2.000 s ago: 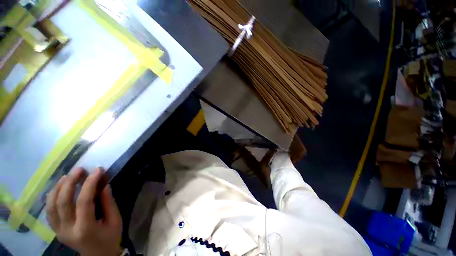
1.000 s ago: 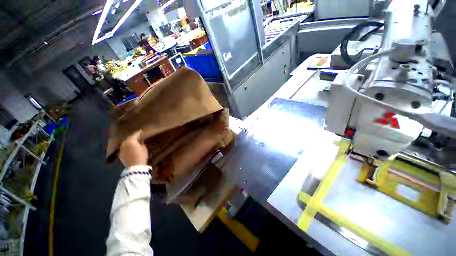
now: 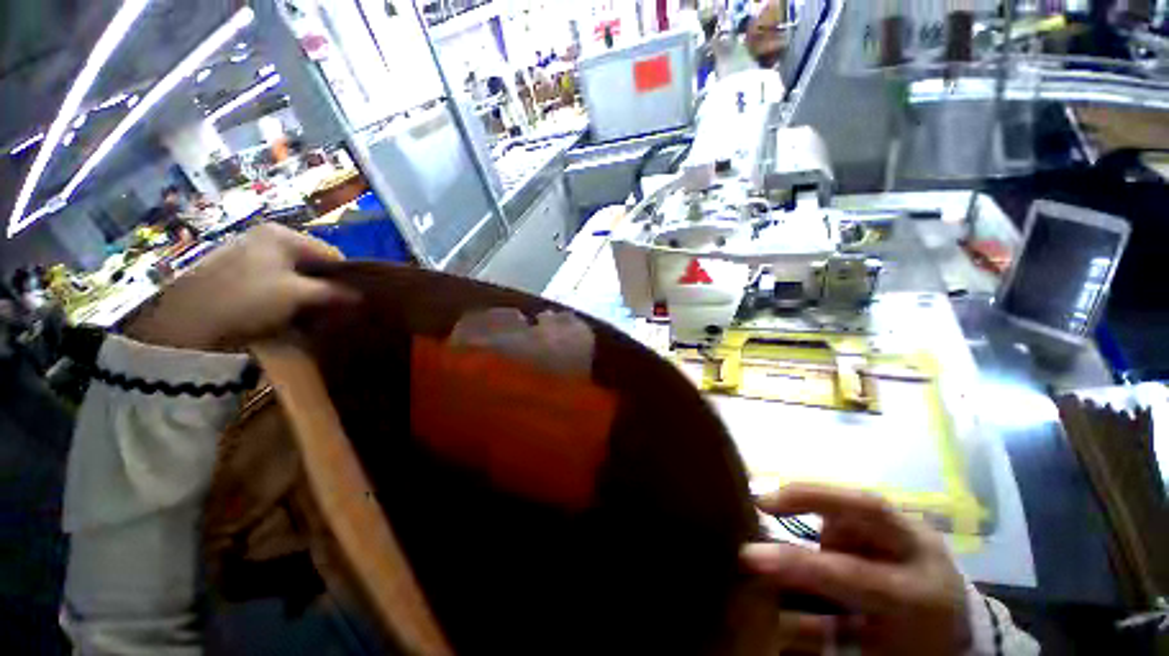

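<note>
A large brown fabric piece (image 3: 641, 385) is held up close in front of me, opened so its dark inside shows. An orange rectangular patch (image 3: 513, 417) and a greyish patch (image 3: 526, 340) show inside it. My left hand (image 3: 244, 288) grips its upper left edge. My right hand (image 3: 865, 564) holds its right edge; thin dark loops of cord (image 3: 797, 525) show by the fingers. Behind the fabric stands the white machine head (image 3: 699, 282) with a red logo, over the yellow template clamp (image 3: 782, 365).
The template base sheet (image 3: 820, 449) is edged with yellow tape (image 3: 955, 449). An upright white-framed screen (image 3: 1067, 269) stands behind at right. A bundle of brown pieces (image 3: 1113, 481) lies at the right edge. A glazed metal partition (image 3: 430, 180) stands at back left.
The view has turned right from the left side. The brown fabric has been lifted and opened between both hands. My right hand has come into view on its right edge.
</note>
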